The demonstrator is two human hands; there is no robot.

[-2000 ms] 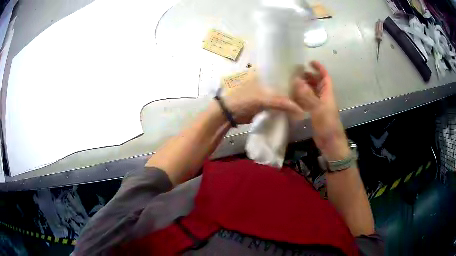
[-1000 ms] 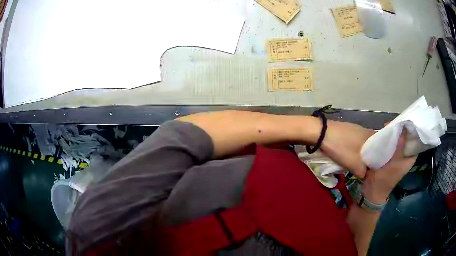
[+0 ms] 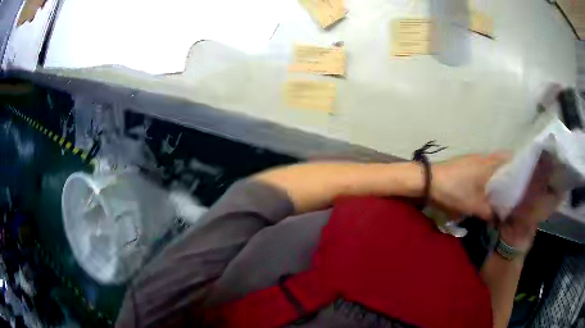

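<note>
A folded white cloth bundle (image 3: 511,184) is at the right, at the table's front edge. My left hand (image 3: 467,184), with a dark cord bracelet on its wrist, grips the bundle's left side. My right hand (image 3: 535,202), with a watch on its wrist, holds the bundle from below, its fingers partly hidden by the cloth. Both hands and the bundle are blurred. Large white cut pieces (image 3: 141,35) lie flat on the table at the upper left.
Several tan tickets (image 3: 317,59) lie on the pale table (image 3: 385,109). A translucent grey strip (image 3: 450,38) overlaps some. A dark bar (image 3: 568,109) shows at the right. A white bin (image 3: 83,237) stands on the floor at the lower left; wire mesh (image 3: 561,298) is at the lower right.
The bundle has gone from upright over the table to the right, at its front edge, with both hands on it. The view has shifted and tilted, bringing the bin further into sight.
</note>
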